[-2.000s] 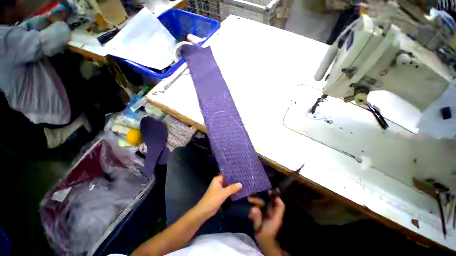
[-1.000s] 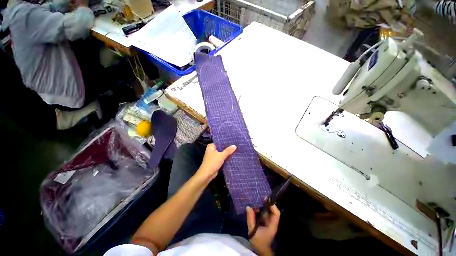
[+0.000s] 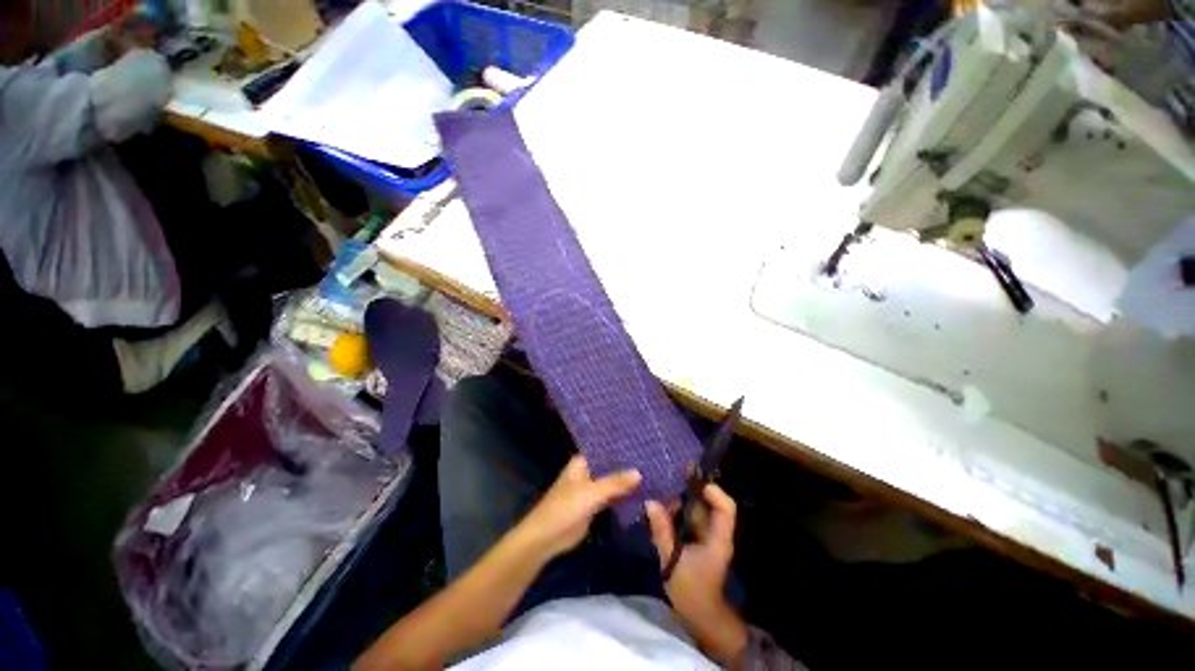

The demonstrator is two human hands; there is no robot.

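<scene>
A long purple fabric strip (image 3: 557,288) runs from beside the blue basket, across the table edge, down over my lap. Pale rounded outlines show on its lower half. My left hand (image 3: 573,509) grips the strip's lower left edge, thumb on top. My right hand (image 3: 695,531) holds dark scissors (image 3: 717,446) at the strip's lower right corner, blades pointing up and away. The blades lie along the corner; I cannot tell whether they are open or cutting.
White sewing table (image 3: 682,157) with wood edge; cream sewing machine (image 3: 1035,171) at right, a dark small tool (image 3: 1006,279) on it. Blue basket (image 3: 518,39) with white paper (image 3: 360,89) at the back. Lined bin (image 3: 262,524) and dark cut piece (image 3: 402,361) at left. A seated person (image 3: 79,197) far left.
My left hand has moved down the strip from its middle to near the lower end. The scissors now point more steeply upward. The strip's far end has shifted slightly off the tape roll.
</scene>
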